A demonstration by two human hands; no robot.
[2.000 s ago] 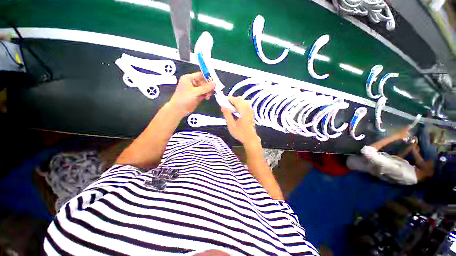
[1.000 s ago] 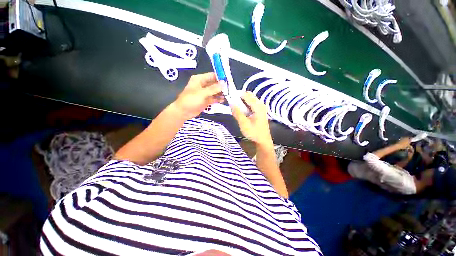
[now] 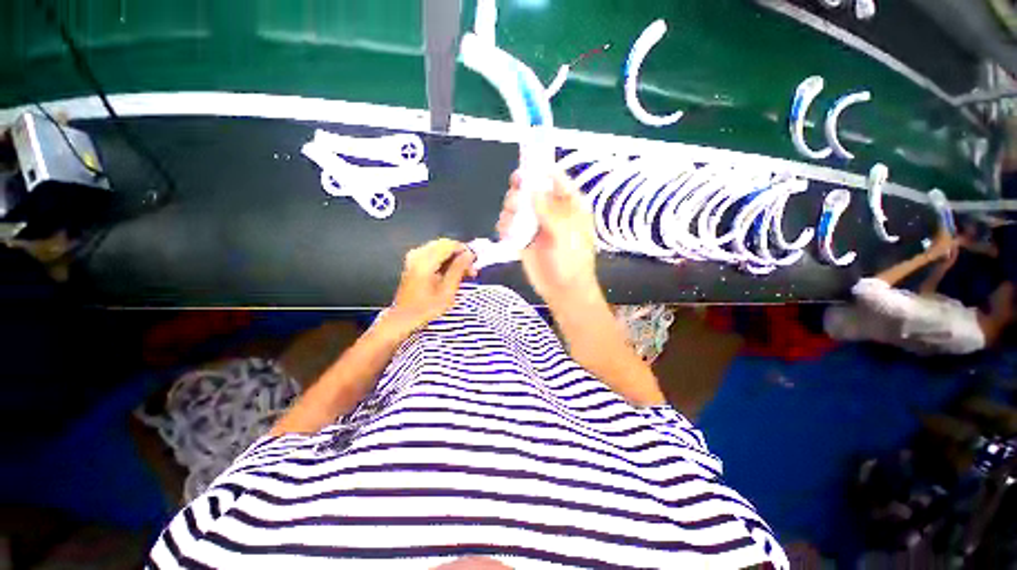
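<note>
A white joined curved unit (image 3: 516,84) with a blue strip on its inner side is held above the black bench and the belt's edge. My right hand (image 3: 554,228) is wrapped around its middle. My left hand (image 3: 437,274) pinches the lower left end with the fingertips. The straight covers (image 3: 368,167) with round spoked ends lie in a loose pile at the left of the bench. Many curved housings (image 3: 680,212) lie nested in a row at the right. The fingers hide part of the held unit.
Curved units (image 3: 647,76) lie spaced on the green belt (image 3: 279,50). A grey upright (image 3: 442,67) stands at the belt edge. A white-grey box (image 3: 56,158) is at far left. A carton of parts (image 3: 229,414) is on the floor. Another person (image 3: 909,315) works at right.
The held unit has turned, its lower end now pointing left. My left hand has moved down from its middle to that end; my right hand has moved up around the middle.
</note>
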